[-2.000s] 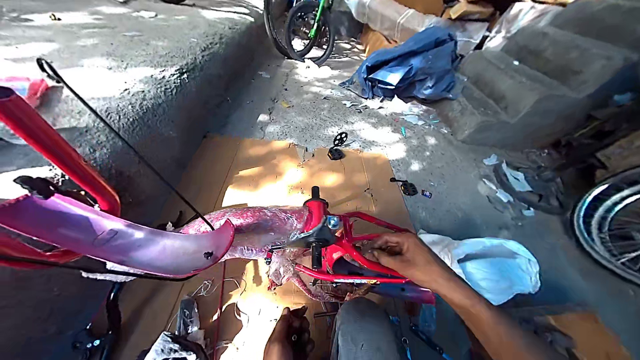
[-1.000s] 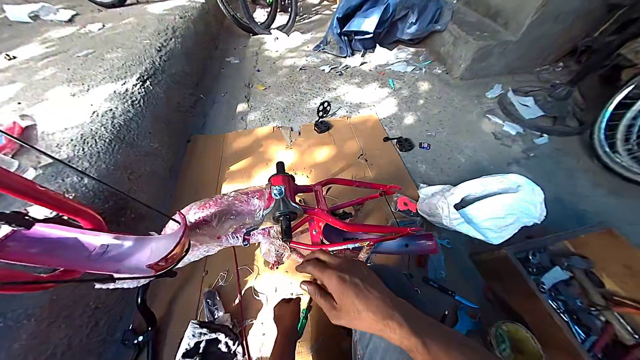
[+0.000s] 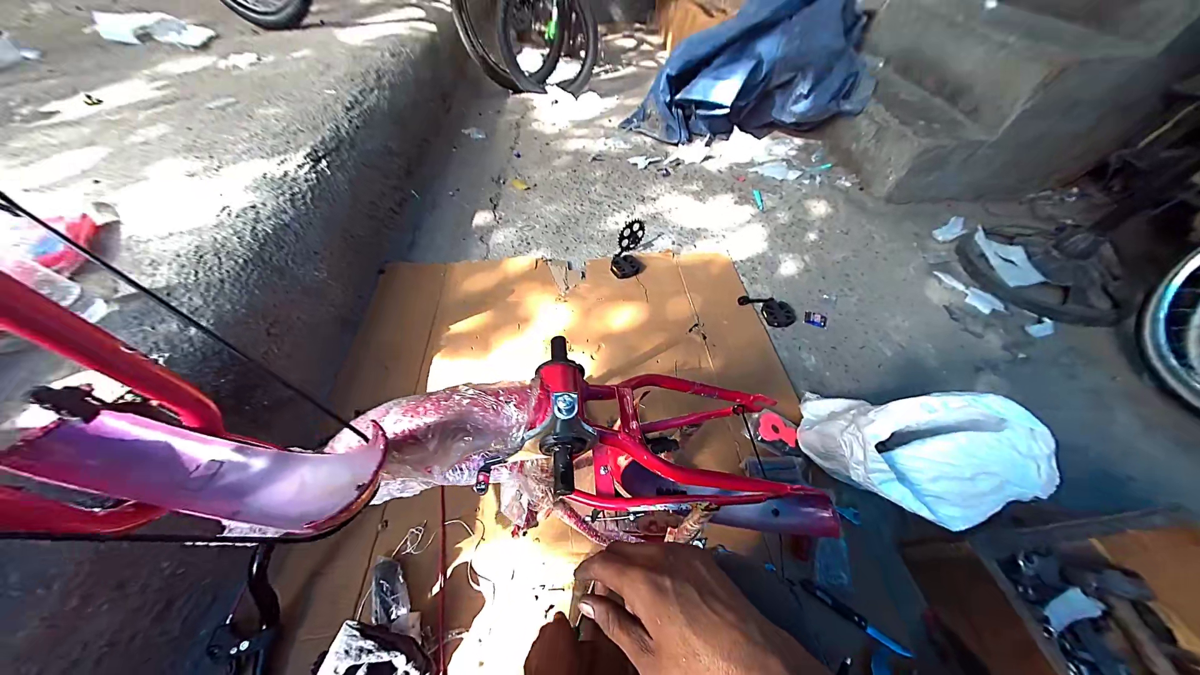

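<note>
A red bicycle frame (image 3: 647,441) lies on a flattened cardboard sheet (image 3: 497,291), its front part wrapped in clear plastic film (image 3: 450,427). A black tube stands up from its head tube (image 3: 561,384). Just below the frame is my right hand (image 3: 670,600), fingers bent toward the thumb; whether something small is between them is unclear. My left hand (image 3: 555,647) is a dark shape at the bottom edge, close to the right fingertips, mostly cut off and in shadow. A curved red and purple mudguard (image 3: 206,469) reaches in from the left, over the wrapped part.
A white plastic bag (image 3: 975,450) lies right of the frame, above a box of tools (image 3: 1097,581). A crank with chainring (image 3: 630,246) and a pedal (image 3: 776,311) lie further off. A concrete ledge (image 3: 328,187) runs along the left, and a wheel (image 3: 1172,328) stands at right.
My right hand has left the frame's rear tubes and come down toward my left hand. The green-handled thing beside my left hand a second ago is no longer visible. The view has tilted downward.
</note>
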